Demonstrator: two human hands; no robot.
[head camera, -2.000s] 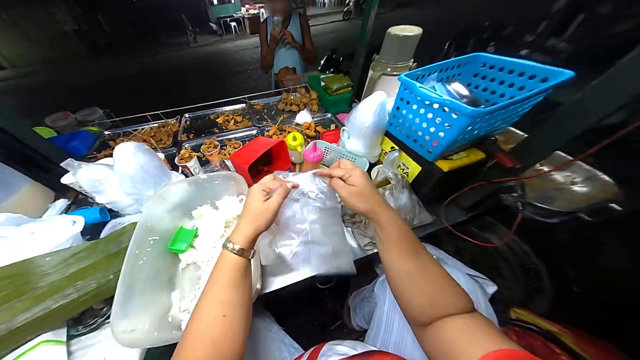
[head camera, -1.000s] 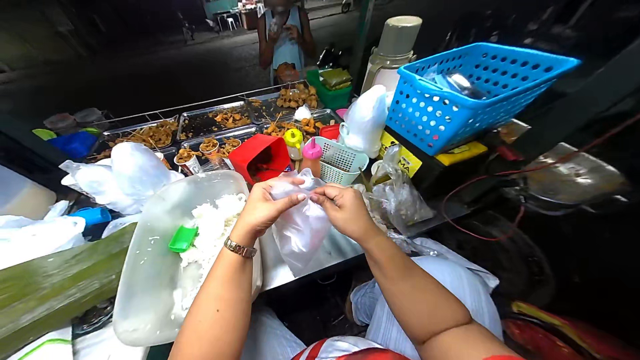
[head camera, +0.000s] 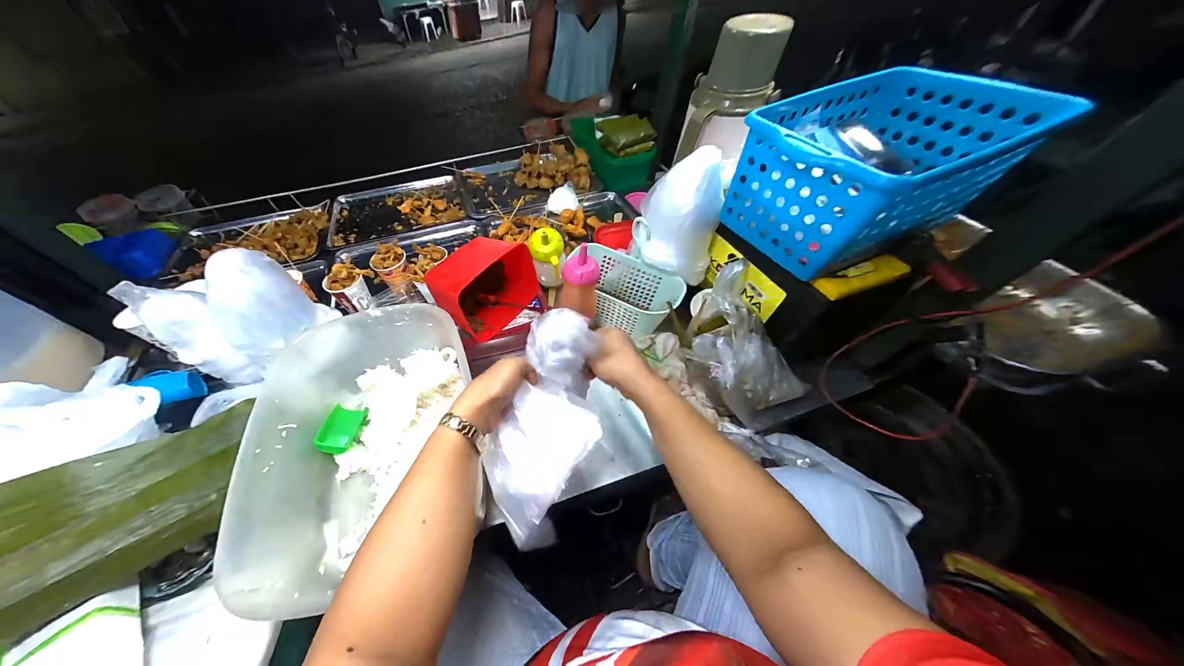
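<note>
Both of my hands hold a white plastic bag (head camera: 546, 435) over the counter's near edge. My left hand (head camera: 499, 393), with a metal-band watch at the wrist, grips its left side. My right hand (head camera: 618, 361) grips the other side; the fingertips of both are partly hidden by the bunched plastic. Left of the bag, a translucent plastic tub (head camera: 268, 518) holds white rice (head camera: 398, 416) and a green scoop (head camera: 339, 429). Just beyond my hands are a bottle with a pink cap (head camera: 581, 277), one with a yellow cap (head camera: 547, 254) and a red container (head camera: 483, 282).
Metal trays (head camera: 398, 211) of skewered food line the far side, before a standing person (head camera: 578, 65). A blue perforated basket (head camera: 906, 176) and a large flask (head camera: 740, 83) stand right. Banana leaves (head camera: 111, 509) lie left. A pale green basket (head camera: 638, 287) stands behind my right hand.
The bag has gone from hanging spread between my hands to bunched at its top. The person across the counter has lowered their hands from near the face.
</note>
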